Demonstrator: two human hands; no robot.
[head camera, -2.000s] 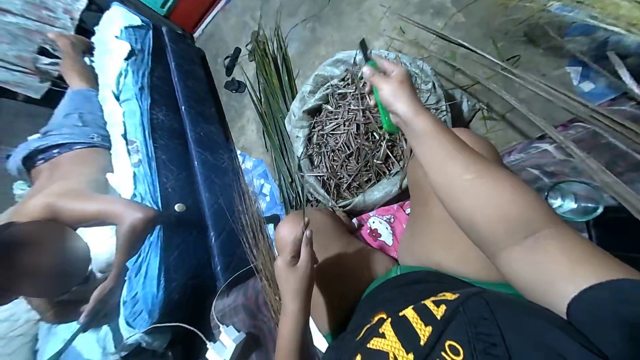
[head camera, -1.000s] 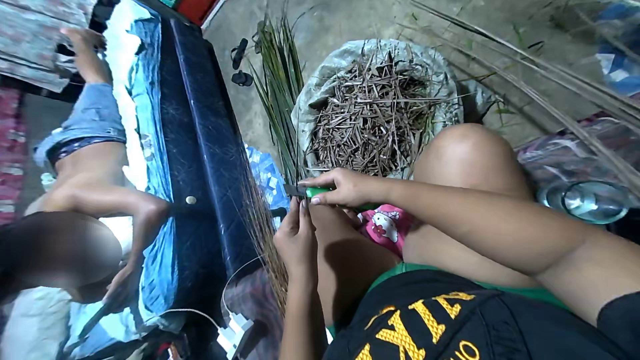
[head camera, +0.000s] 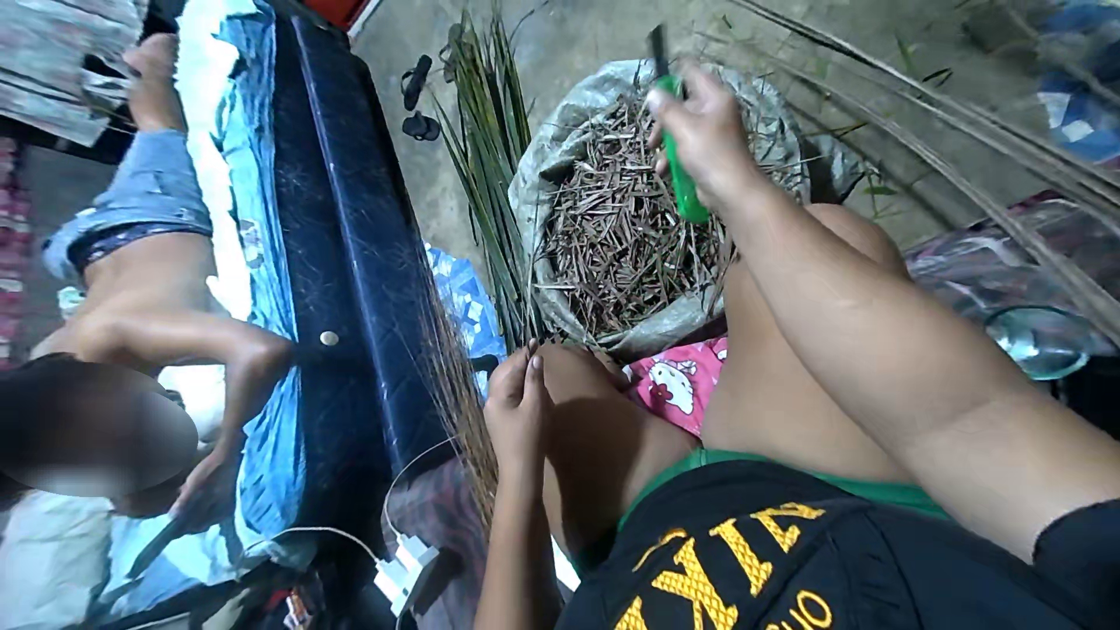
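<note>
My right hand (head camera: 704, 131) is closed around the green handle of a knife (head camera: 684, 179), its dark blade pointing up and away, above an open sack (head camera: 547, 166). Short brown dry leaf scraps (head camera: 621, 219) fill the sack. My left hand (head camera: 518, 385) rests by my left knee, thumb and fingers pinched on something thin and dark, too small to name. Long green palm leaflets (head camera: 490, 149) lie on the floor left of the sack. A bundle of thin brown leaf ribs (head camera: 464, 394) runs beside my left forearm.
Another person (head camera: 157, 297) lies on light blue bedding at the left, by a dark blue padded edge (head camera: 324, 219). White adapters with a cord (head camera: 407, 569) sit low at left. Sandals (head camera: 418, 105) lie on the floor. Long dry stalks (head camera: 962, 140) and a glass bowl (head camera: 1041, 341) are at right.
My right hand, with the knife, was beside my left hand one second ago; it has moved up and right, over the sack. My left hand has stayed near the left knee.
</note>
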